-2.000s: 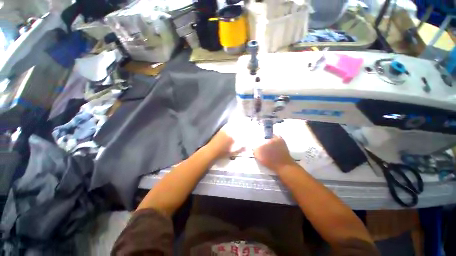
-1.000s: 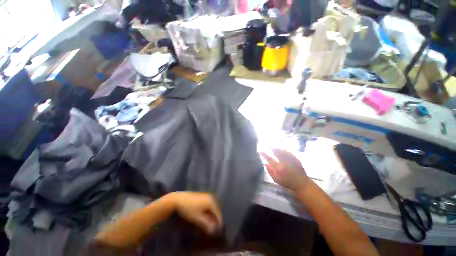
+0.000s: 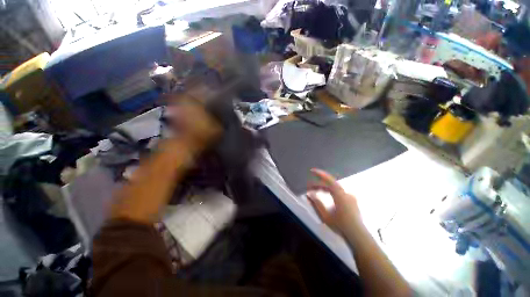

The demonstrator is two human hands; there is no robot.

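My left hand (image 3: 194, 125) is raised at the left and strongly blurred. It grips dark grey cloth (image 3: 235, 139) that hangs down beside it over the table's left edge. My right hand (image 3: 334, 203) is over the table's front edge, empty, with thumb and fingers apart. A flat dark grey cut piece (image 3: 343, 145) lies on the table behind my right hand. The white sewing machine (image 3: 500, 214) is at the right edge, partly cut off, and its needle area is washed out by glare.
Crumpled dark cloth (image 3: 35, 203) lies at far left. A light box-like thing (image 3: 200, 223) is below my left arm. A blue-grey crate (image 3: 110, 69) stands back left. Light scraps (image 3: 264, 113), a whitish container (image 3: 360, 75) and a yellow cone (image 3: 453, 123) are behind the cut piece.
The view has swung left, so the machine now sits at the right edge. My left hand has moved up and left with dark cloth. My right hand has moved away from the needle area.
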